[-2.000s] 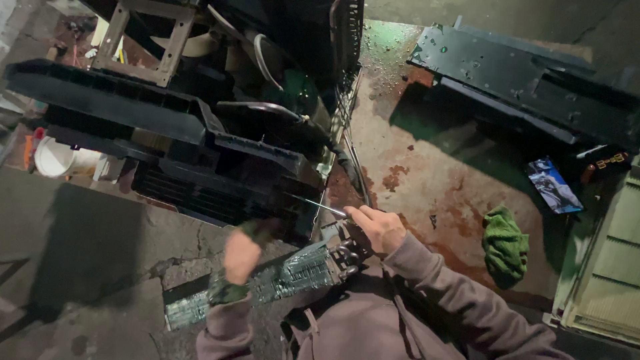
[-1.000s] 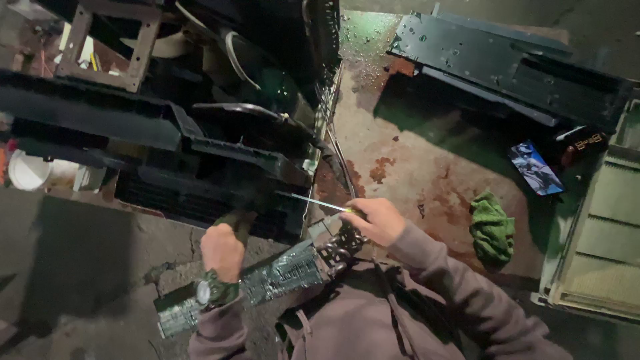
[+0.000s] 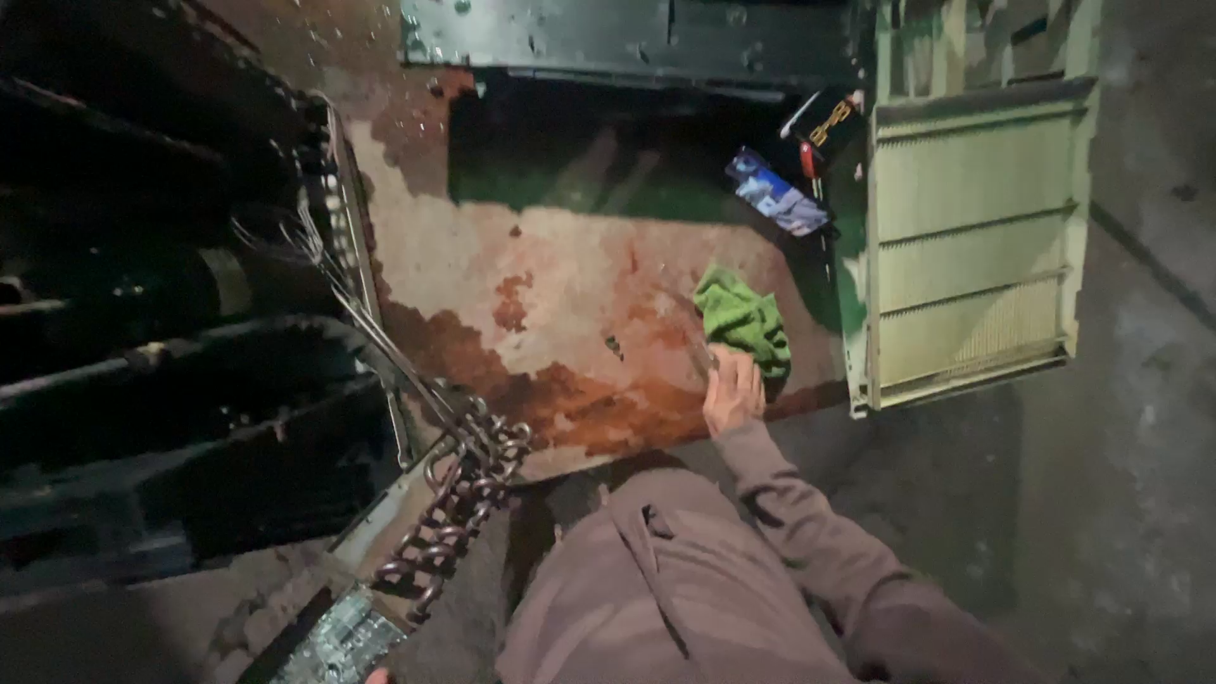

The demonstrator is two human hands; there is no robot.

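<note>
My right hand (image 3: 734, 391) is closed beside a crumpled green cloth (image 3: 744, 321) on the stained board (image 3: 570, 275). A thin, blurred shaft, apparently a screwdriver's (image 3: 700, 332), extends from its fingers; the handle is hidden. Only a fingertip of my left hand (image 3: 378, 676) shows at the bottom edge, near the silvery finned end of a heat-exchanger coil (image 3: 347, 641). The coil's bent metal tubes (image 3: 456, 508) rise toward several thin pipes (image 3: 380, 337) beside the dark housing (image 3: 114, 408) at the left.
A wet dark panel (image 3: 627, 38) lies across the top of the board. Below its right end are a phone-like object with a bluish face (image 3: 779, 195) and a red-handled tool (image 3: 807, 160). A cream ribbed filter panel (image 3: 974, 247) stands at the right.
My right hand has moved from the coil to the green cloth, with the thin shaft. My left hand has almost left view. The view has swung right.
</note>
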